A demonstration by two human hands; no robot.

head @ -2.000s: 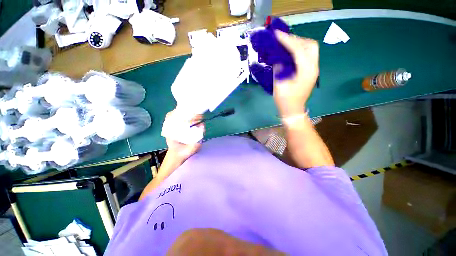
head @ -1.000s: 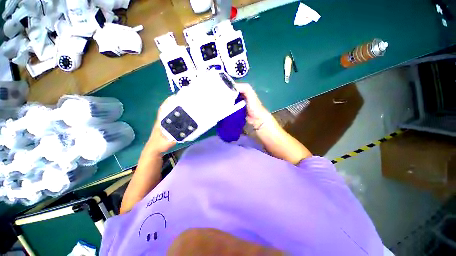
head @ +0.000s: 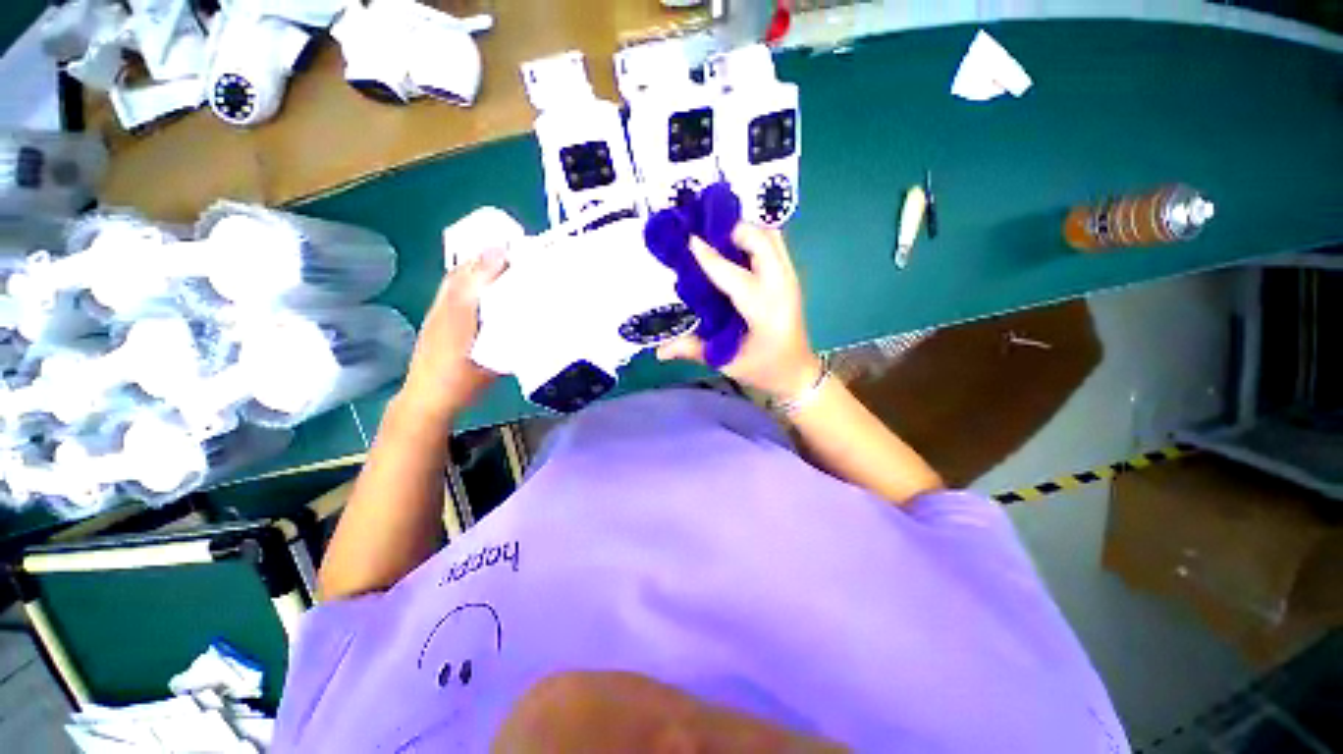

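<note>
A white security camera (head: 567, 302) is held in front of my chest over the green mat's near edge. Its black lens panel faces down toward me and its dark-dotted ball head is at the right. My left hand (head: 454, 332) grips its left end. My right hand (head: 766, 309) holds a crumpled blue-purple cleaning cloth (head: 704, 265) against the camera's right side. Some right fingers are hidden by the cloth. Three white dual-lens cameras (head: 770, 140) lie side by side on the mat just beyond, lens panels up.
Bagged cameras (head: 280, 280) stand in rows at left. Unwiped cameras (head: 413, 52) lie on a cardboard sheet (head: 339, 148) at back left. A small knife (head: 910, 224), an orange-brown spray bottle (head: 1127, 218) and a white paper scrap (head: 990, 68) lie at right. A green-topped cart (head: 155, 626) is lower left.
The held camera has been turned, so its lens panel now faces lower and its ball head shows. My right hand and the cloth have come up from below to its right side. The whole view has shifted.
</note>
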